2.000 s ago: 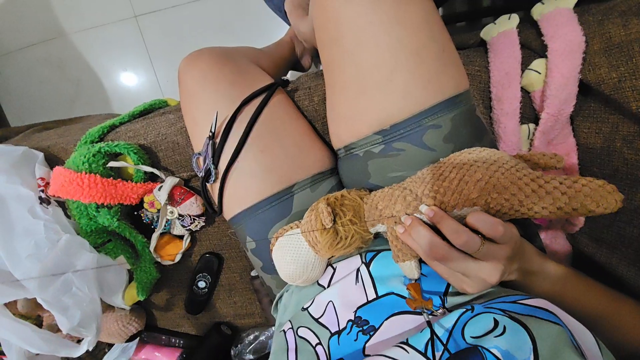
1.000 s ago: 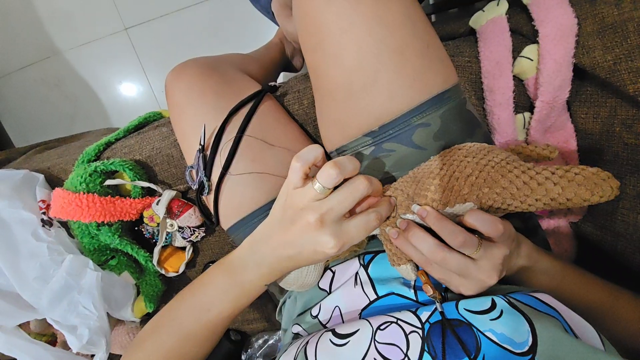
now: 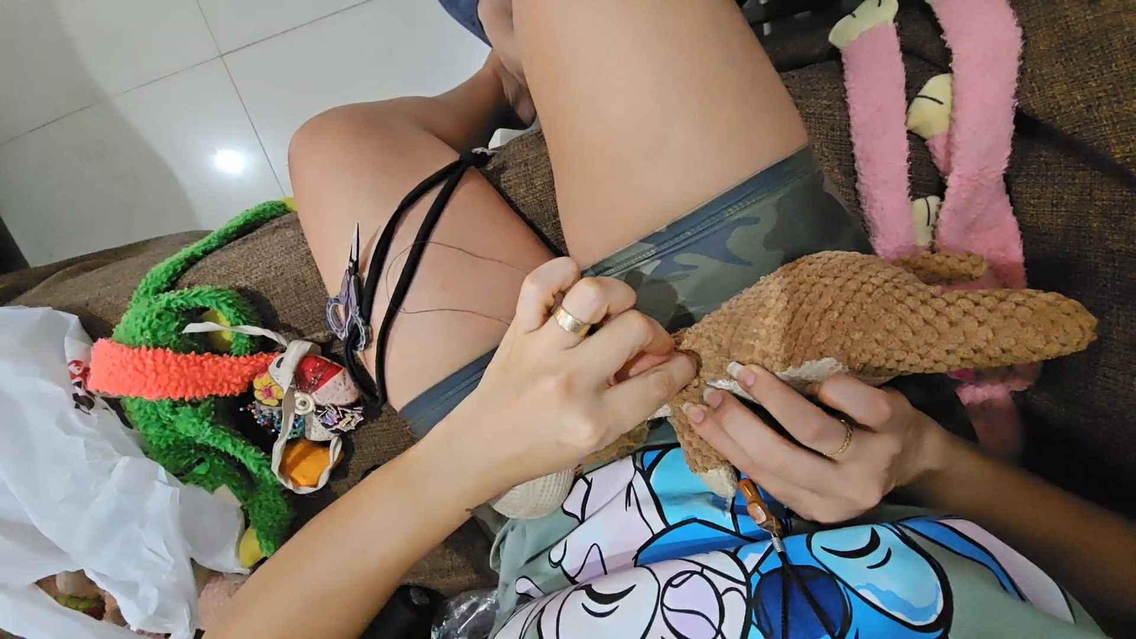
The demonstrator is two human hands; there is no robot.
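Observation:
A brown crocheted plush toy (image 3: 799,311) lies across my lap, its thick end pointing right. My right hand (image 3: 816,435) grips its body from below, with fingertips on a whitish strip. My left hand (image 3: 577,364) has its fingertips pinched against the toy near its neck; anything between them is hidden. The toy's cream muzzle (image 3: 537,493) shows below my left wrist. A thin dark thread (image 3: 461,306) loops from near my left hand over my thigh. Small scissors (image 3: 349,302) rest on that thigh beside black cords (image 3: 404,266).
On the brown sofa (image 3: 257,275) at left lie a green plush toy (image 3: 160,435) with a coral band, a decorated pincushion-like item (image 3: 306,390) and a white plastic bag (image 3: 80,479). Pink plush limbs (image 3: 976,133) lie at the upper right.
Two seconds ago only my right hand was in view, on the toy. My left hand has since come in from the lower left to the toy's neck and covers most of its head.

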